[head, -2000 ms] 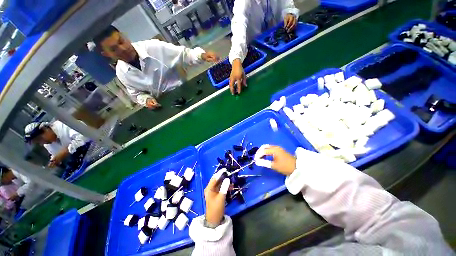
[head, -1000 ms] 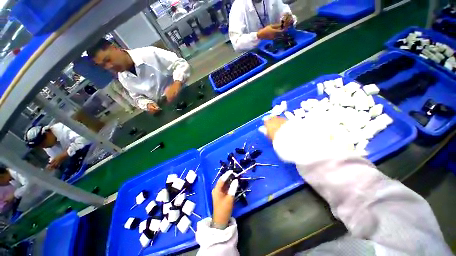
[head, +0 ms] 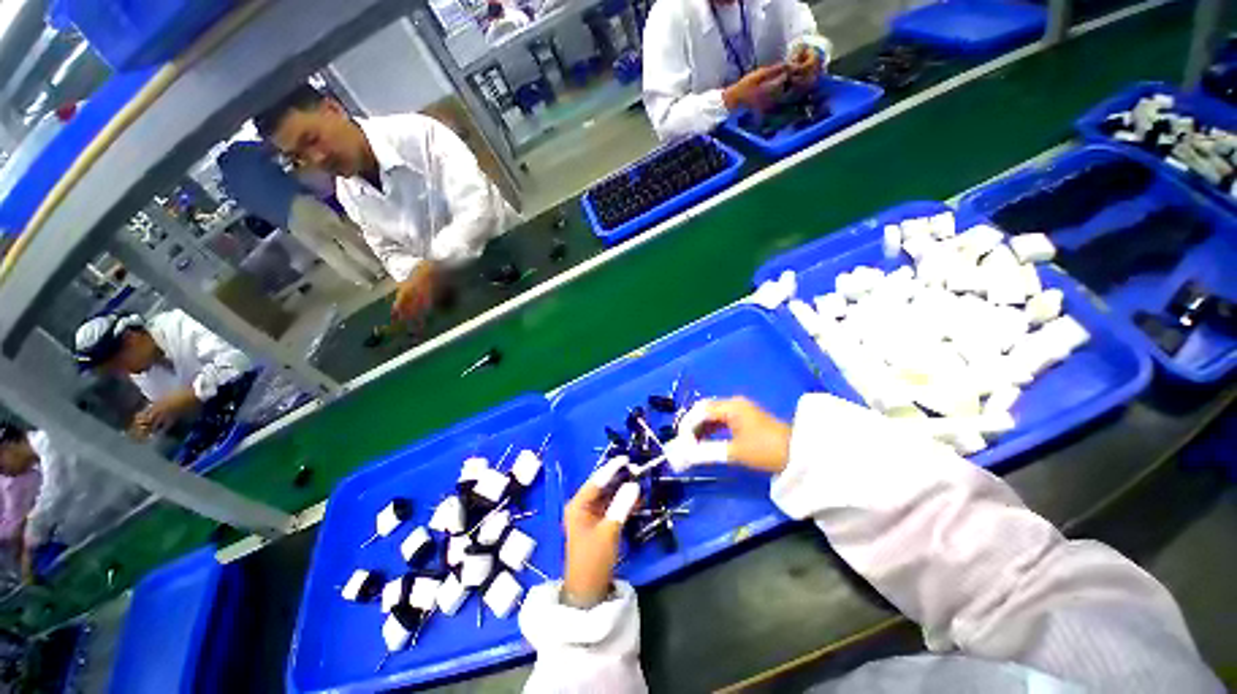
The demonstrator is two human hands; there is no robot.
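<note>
My left hand (head: pixel 597 532) is over the near left part of the middle blue tray (head: pixel 733 355), with white-covered fingertips closed on a black part with a pale lead (head: pixel 649 464). My right hand (head: pixel 739 437) is just right of it, holding a white cover (head: pixel 688 445) at the lead's other side. The fingertips hide much of both pieces. Below lies a tangled pile of black parts (head: pixel 661 522). White covers (head: pixel 936 319) are heaped in the right tray. Joined white-and-black pieces (head: pixel 461 549) lie in the left tray.
A green conveyor (head: pixel 543 339) runs beyond the trays, carrying a black part (head: pixel 482 362). People in white coats work across it, beside a tray of dark parts (head: pixel 665 186). Another blue tray (head: pixel 1153 251) holds black parts at far right. A grey frame (head: pixel 163 305) stands at left.
My right hand has come back from the edge of the white cover tray to my left hand, now with a white cover. The black part on the belt has shifted right.
</note>
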